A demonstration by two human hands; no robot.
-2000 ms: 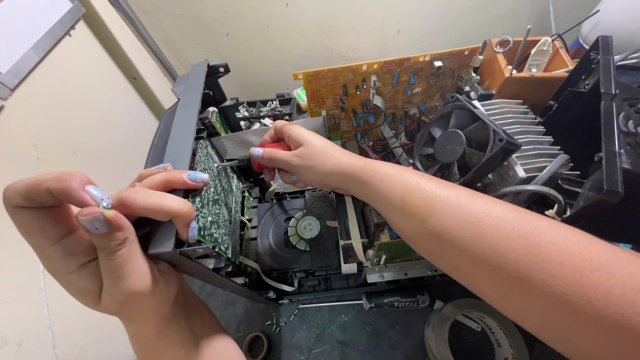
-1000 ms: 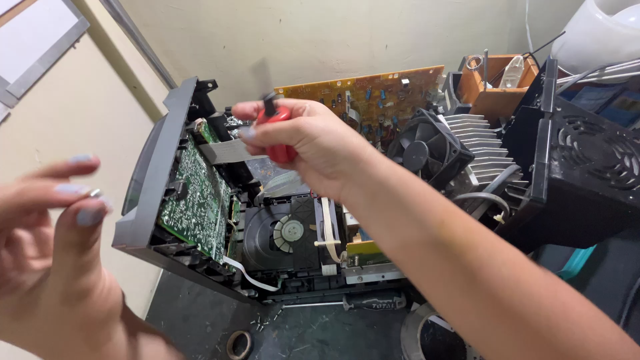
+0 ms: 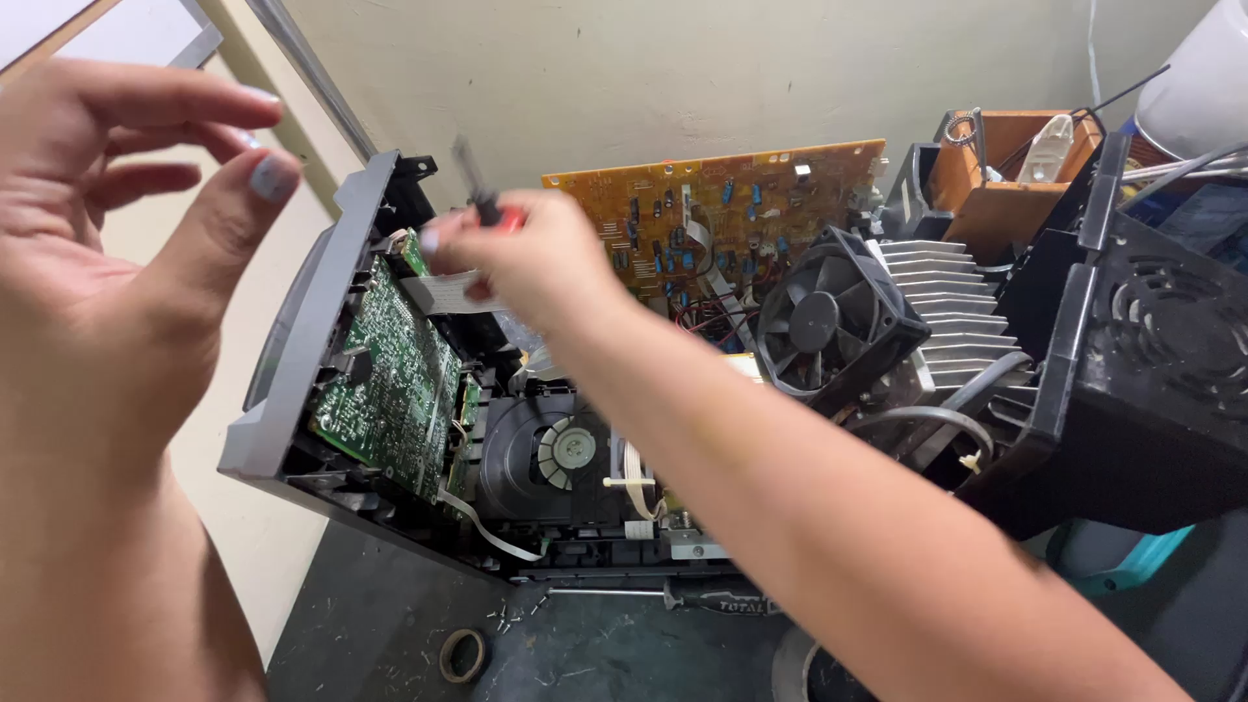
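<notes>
My right hand [image 3: 536,253], somewhat blurred, grips a small red-handled screwdriver [image 3: 492,216] with its shaft pointing up. It is above the opened audio unit, near a flat ribbon cable [image 3: 453,293] and the top of a green circuit board [image 3: 385,390]. That board is fixed inside the grey front panel [image 3: 312,283]. At the left edge my left hand [image 3: 146,195] is raised, its fingers curled and apart from the thumb; no held thing shows between them. The disc mechanism [image 3: 561,453] lies below my right hand.
An upright amber circuit board [image 3: 721,195], a black fan [image 3: 829,317] and a finned heatsink [image 3: 951,302] stand behind. A black vented housing [image 3: 1160,361] is at right. A Total screwdriver [image 3: 721,597], small screws [image 3: 507,619] and a tape roll [image 3: 462,654] lie in front.
My left hand has risen, and the small thing seen earlier at its fingertips no longer shows. My right hand has lifted from the unit with the red-handled screwdriver, its shaft now upward.
</notes>
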